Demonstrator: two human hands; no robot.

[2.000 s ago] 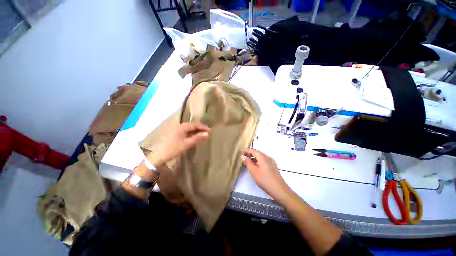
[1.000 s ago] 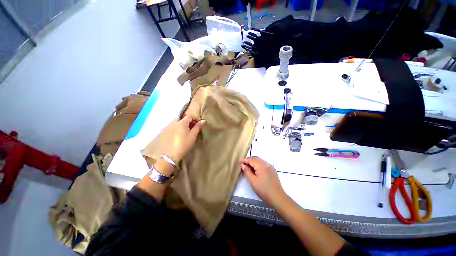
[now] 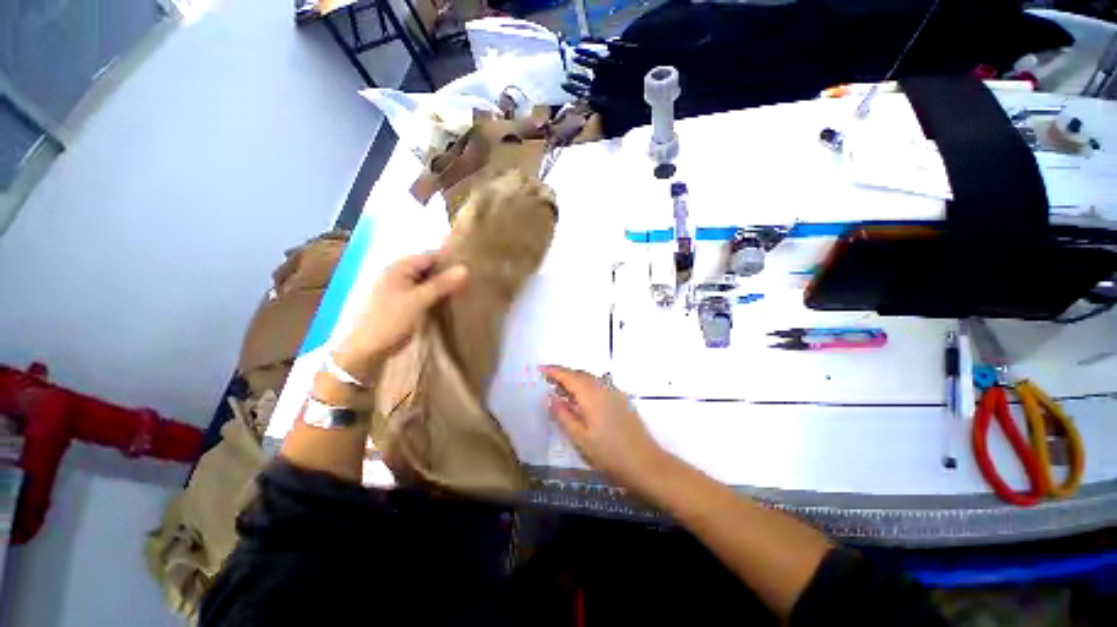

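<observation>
The khaki garment piece [image 3: 459, 355] is bunched and folded lengthwise on the left part of the white table, its lower end at the table's front edge. It is slightly blurred. My left hand [image 3: 398, 316] pinches its upper left side between thumb and fingers. My right hand [image 3: 594, 416] is to the right of the cloth, apart from it, over the table, fingers loosely curled with nothing visible in them. The presser foot and needle area [image 3: 713, 298] of the sewing machine is to the right, with no cloth at it.
Cut strips [image 3: 502, 141] lie behind the garment. A work pile [image 3: 208, 502] sits lower left. Pink and blue snips [image 3: 828, 338], a pen [image 3: 951, 398], scissors [image 3: 1023, 429] and a smartphone [image 3: 876, 270] are at the right. A red pipe [image 3: 104, 429] is at the wall.
The garment has gone from spread out to bunched and moved left with my left hand. My right hand has come away from its edge. The view has shifted slightly.
</observation>
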